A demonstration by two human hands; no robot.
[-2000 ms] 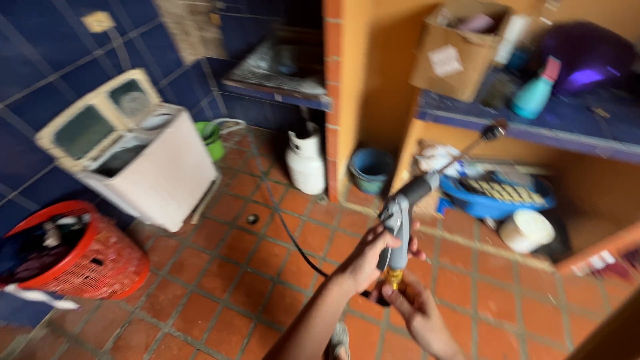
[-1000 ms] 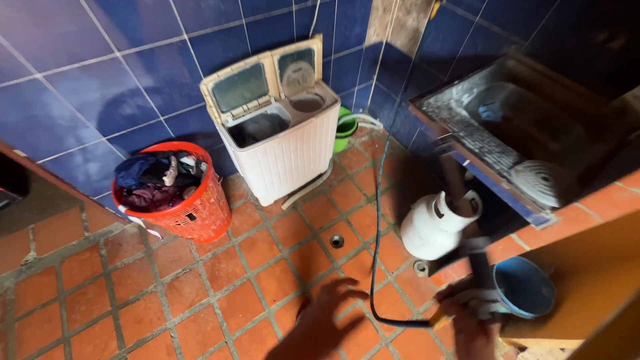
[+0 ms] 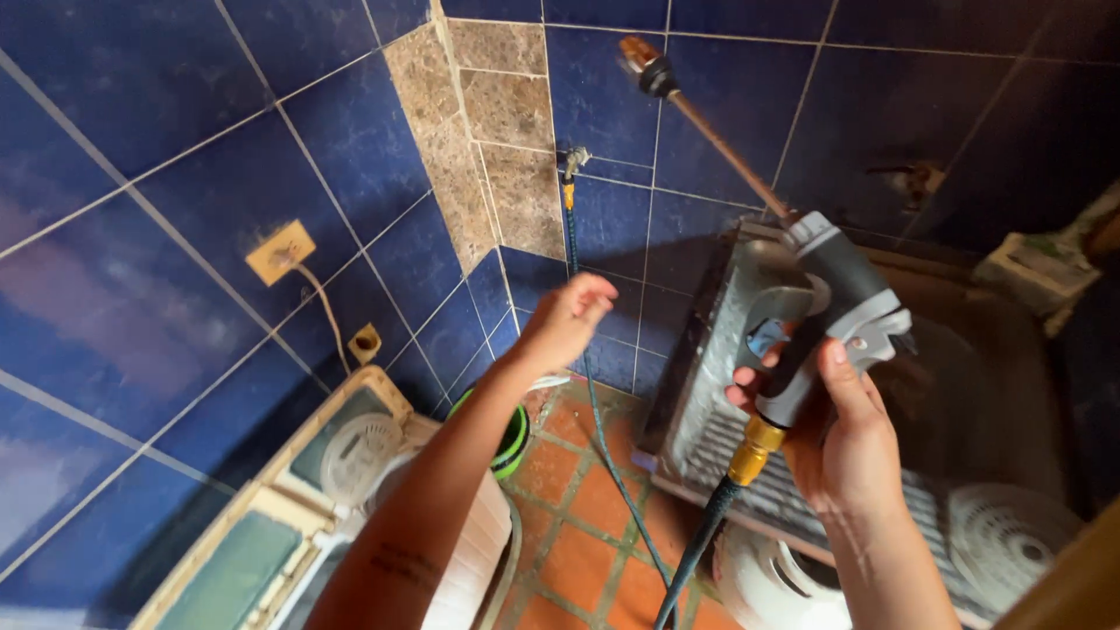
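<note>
My right hand [image 3: 840,429] grips the grey and black handle of a spray gun [image 3: 836,289], whose long metal wand points up and left to an orange-tipped nozzle [image 3: 643,61]. A gold-coloured connector [image 3: 755,449] joins the handle to a dark hose [image 3: 700,542]. The hose hangs to the floor, and a dark hose also rises to a wall tap [image 3: 575,162] with an orange and black fitting [image 3: 569,194]. Reaching forward below that tap, my left hand [image 3: 569,319] has its fingers curled and holds nothing visible; it appears in front of the hose.
A washing machine [image 3: 464,534] with raised lids stands at lower left, beside a green bucket [image 3: 516,442]. A metal sink [image 3: 700,411] is at right, over a white gas cylinder [image 3: 770,577]. A wall outlet [image 3: 282,254] with a cord is at left.
The view has swung up towards the tiled corner and tap. My left hand, low over the floor a second ago, now reaches forward towards the wall; the spray gun is raised in my right hand.
</note>
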